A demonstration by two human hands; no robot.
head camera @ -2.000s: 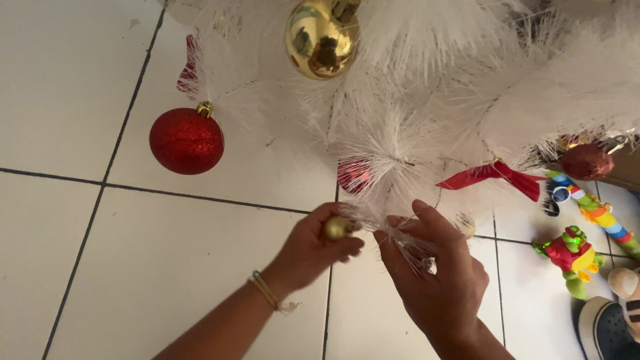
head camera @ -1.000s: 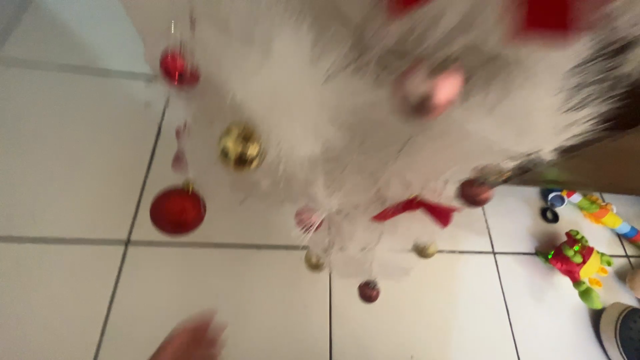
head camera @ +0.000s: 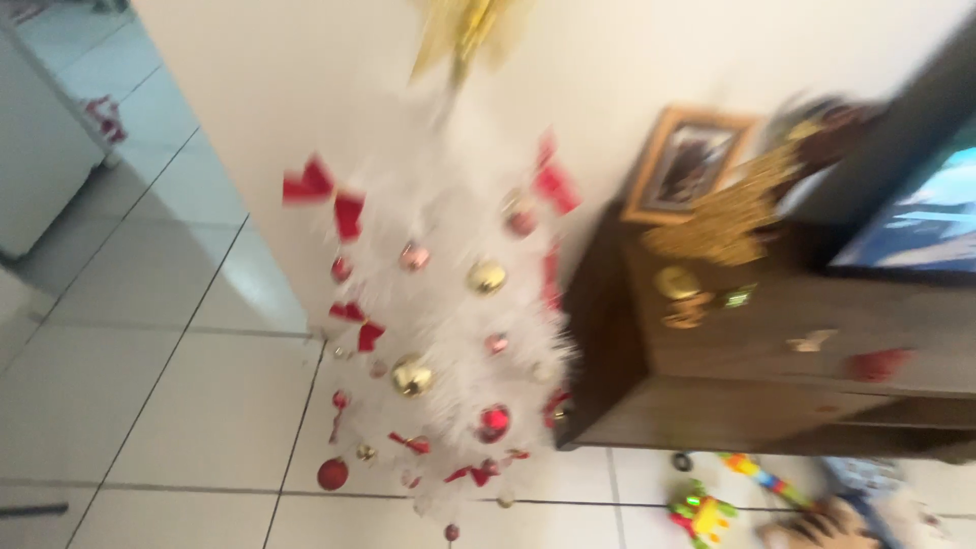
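Neither my left hand nor my right hand shows in the head view now. A white artificial Christmas tree (head camera: 450,320) stands against the wall, slightly blurred. It bears red bows (head camera: 324,194), several gold baubles (head camera: 486,276), pink baubles (head camera: 415,256) and red baubles (head camera: 494,422). A large red bauble (head camera: 332,474) hangs low on its left side. At the top sits a gold ornament (head camera: 473,30), cut off by the frame's edge.
Right of the tree is a dark wooden cabinet (head camera: 732,335) with a framed picture (head camera: 690,164), a gold decoration (head camera: 724,213), small ornaments and a lit screen (head camera: 923,213). Colourful toys (head camera: 700,518) lie on the tiled floor near a person's hand (head camera: 820,526).
Both hands were at a low branch with a small gold bauble; one second ago only one blurred hand showed, and now neither does. The view has swung up and back to the whole tree.
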